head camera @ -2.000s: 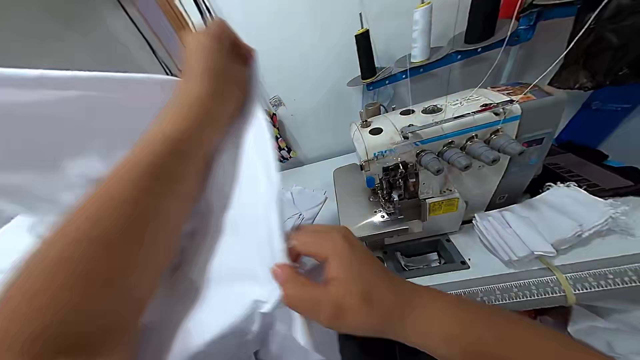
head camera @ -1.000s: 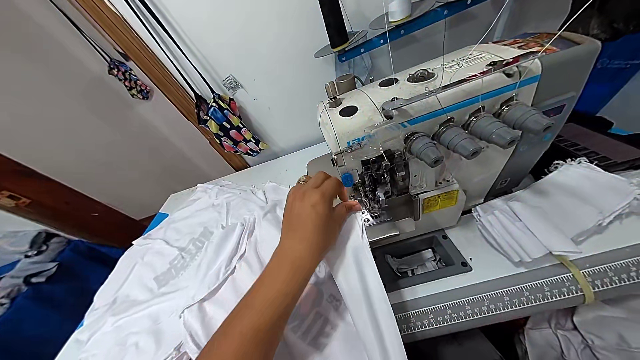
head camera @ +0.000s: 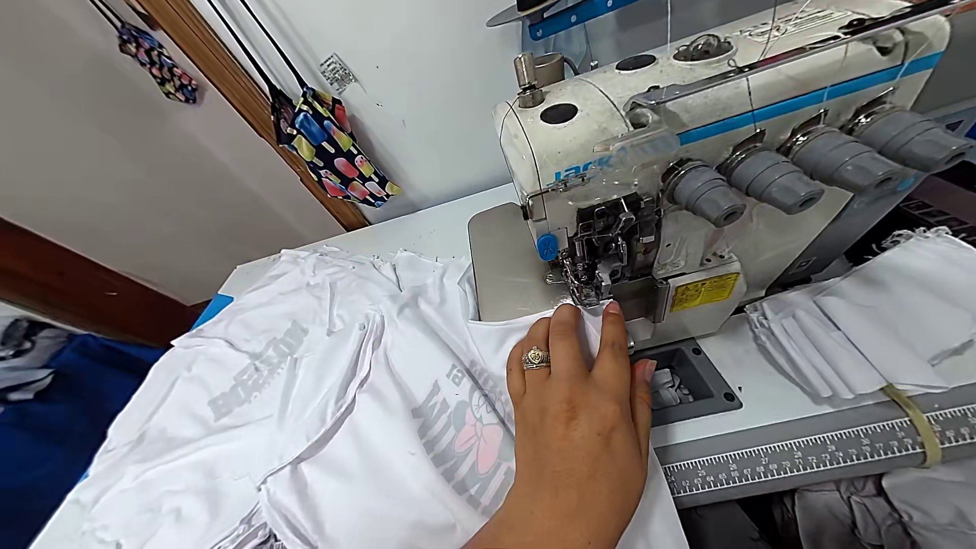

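Observation:
My left hand, with a ring on one finger, holds the edge of a white printed garment at the presser foot of a Jack overlock sewing machine. Its fingertips press on the fabric just in front of the foot, and the thumb is on the right side. How firmly the cloth is pinched cannot be told. The garment lies bunched over the table to the left, its print partly under the hand. My right hand is out of view.
Folded white fabric pieces lie to the right, beside a measuring tape along the table edge. Patterned pouches hang at the back left. Blue fabric is at the lower left, and grey fabric at the lower right.
My left hand, raised at the left two seconds ago, is now at the presser foot with the fabric. My right hand, earlier on the cloth, has left the view. The view has turned left and come closer.

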